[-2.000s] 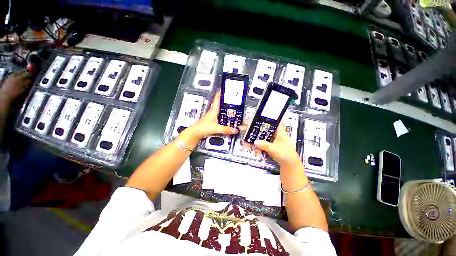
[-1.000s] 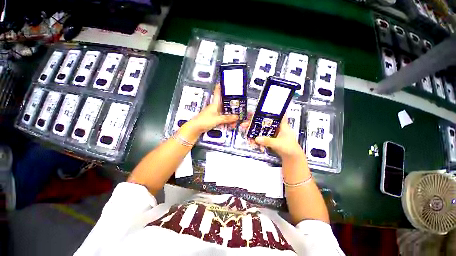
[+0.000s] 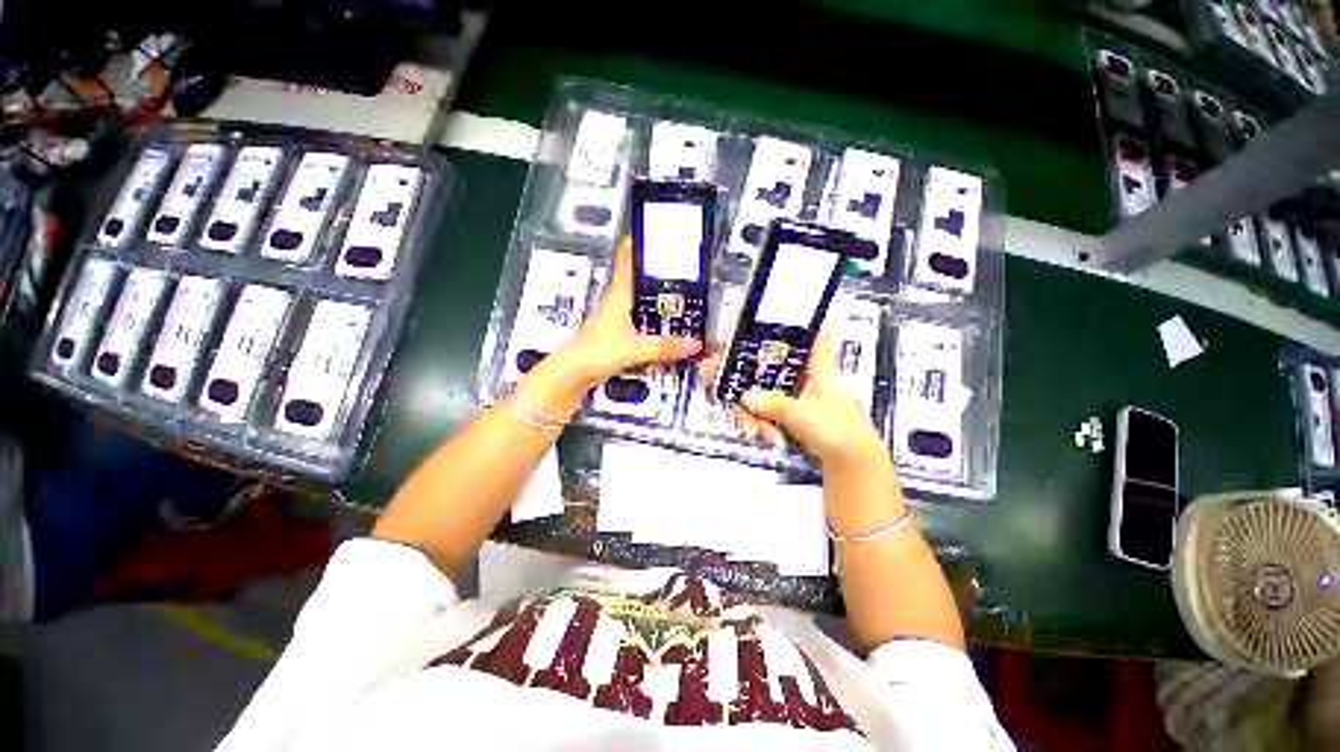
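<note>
My left hand (image 3: 614, 335) holds a black keypad phone (image 3: 672, 265) upright, its pale screen and number keys facing me. My right hand (image 3: 817, 400) holds a second keypad phone (image 3: 786, 312), tilted with its top to the right, screen also facing me. Both phones are above a clear phone tray (image 3: 988, 385) in front of me. The tray's pockets hold phones with white backs and dark ovals (image 3: 945, 228). The hands and held phones hide part of the lower row, so I cannot tell whether those pockets are filled.
Another filled tray (image 3: 385, 301) lies left. White slips (image 3: 711, 507) lie at the near edge. Right are a touchscreen phone (image 3: 1145, 488), small white bits (image 3: 1089, 434), a paper scrap (image 3: 1179, 341), a beige fan (image 3: 1267, 585), more trays and a grey post (image 3: 1234, 188).
Both phones stay in my hands and sit slightly higher and further left in the picture than at first. The view has shifted a little. A person's hand at the far left edge has gone out of view.
</note>
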